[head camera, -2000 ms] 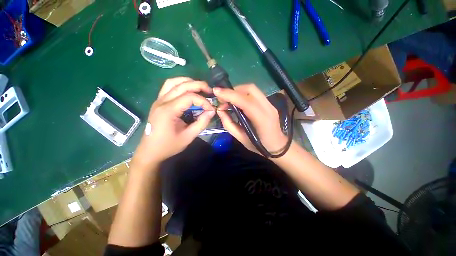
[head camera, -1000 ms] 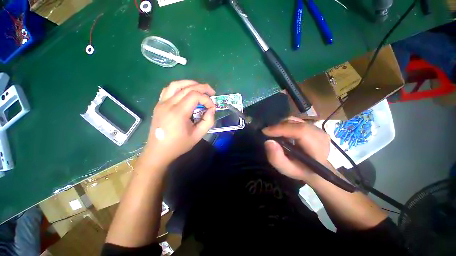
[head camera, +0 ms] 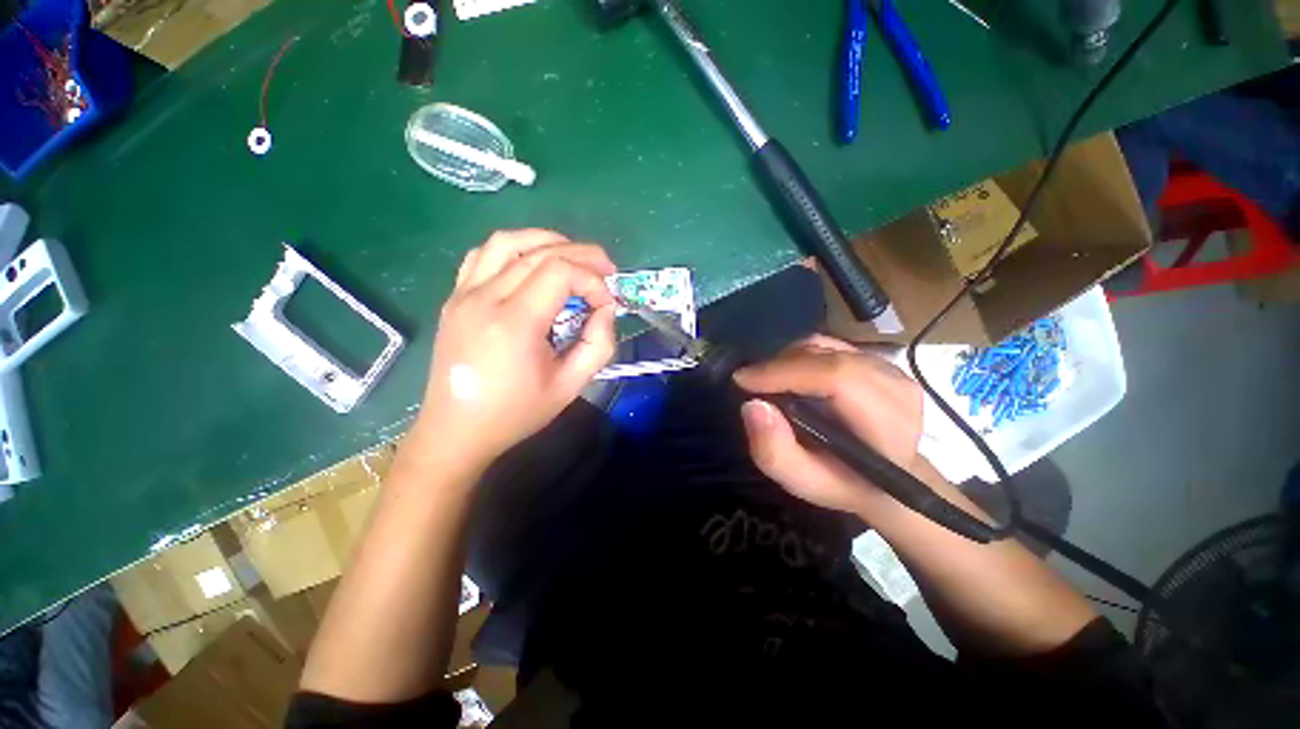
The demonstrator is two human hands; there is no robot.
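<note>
My left hand [head camera: 525, 335] grips the left side of a white housing [head camera: 684, 296] at the bench edge, over my lap. A green circuit board [head camera: 652, 289] shows inside the housing, and a bit of a blue cell [head camera: 569, 322] shows between my fingers. My right hand [head camera: 841, 417] holds the soldering iron [head camera: 891, 477] by its black handle. The iron's metal tip points left into the housing, close to my left fingertips. Whether it touches anything is hard to tell. What my left fingertips pinch is hidden.
On the green bench [head camera: 186, 328] lie another housing frame [head camera: 325, 331], a clear oval bottle [head camera: 463, 147], a disc with a red lead [head camera: 260, 140], a hammer [head camera: 798, 192] and blue-handled cutters [head camera: 851, 71]. A white tub of blue cells [head camera: 1015, 373] stands right, beside a cardboard box [head camera: 1069, 214].
My right hand left my left fingertips, moved right and took the soldering iron in a working grip. Its tip now reaches into the housing. My left hand has barely moved.
</note>
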